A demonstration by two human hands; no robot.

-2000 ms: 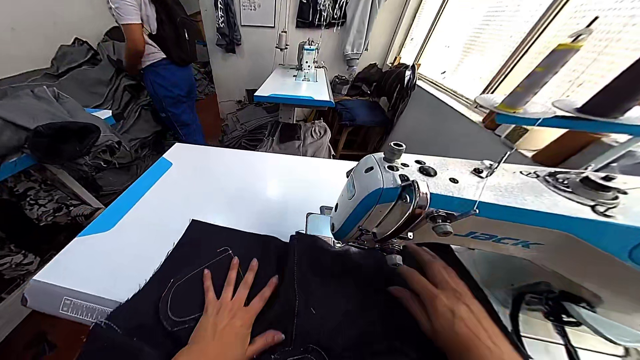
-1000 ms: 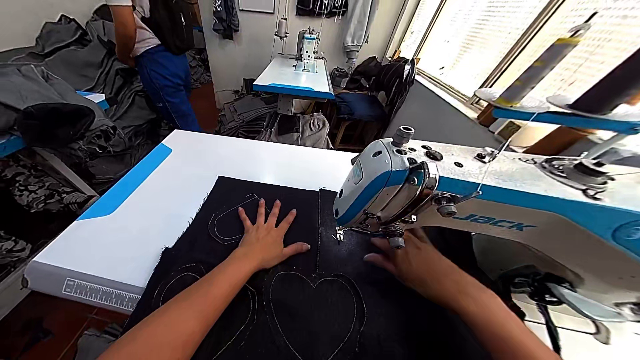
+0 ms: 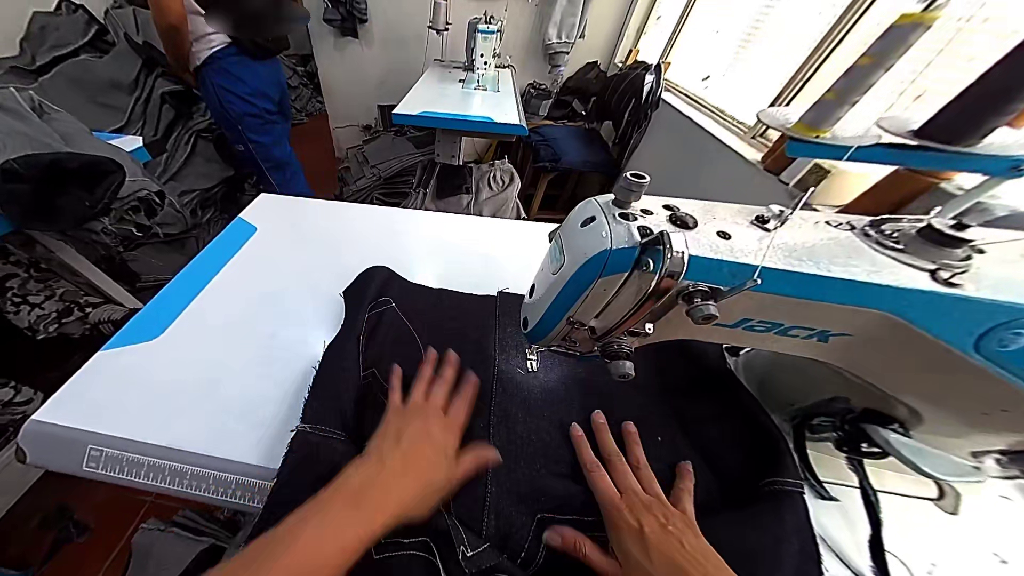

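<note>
Dark denim fabric [image 3: 528, 448] with pale stitched outlines and a vertical seam lies over the white table and under the head of a Jack sewing machine [image 3: 592, 280]. My left hand [image 3: 424, 448], slightly blurred, rests fingers spread on the fabric left of the seam. Right of the seam, my right hand [image 3: 640, 504] lies flat with its fingers apart, below the presser foot [image 3: 533, 358]. The cloth passes beneath the foot; whether the foot is pressed down on it, I cannot tell. Neither hand grips anything.
A white table [image 3: 280, 280] with a ruler strip on its front edge carries the machine. Thread cones [image 3: 868, 72] stand at the upper right. Behind are a second sewing machine [image 3: 485, 52], piles of grey garments [image 3: 72, 168] and a person in blue trousers [image 3: 248, 112].
My right hand has moved from beside the needle area toward me and now lies flat on the cloth. The fabric has shifted, and the heart outline seen one second ago no longer shows whole.
</note>
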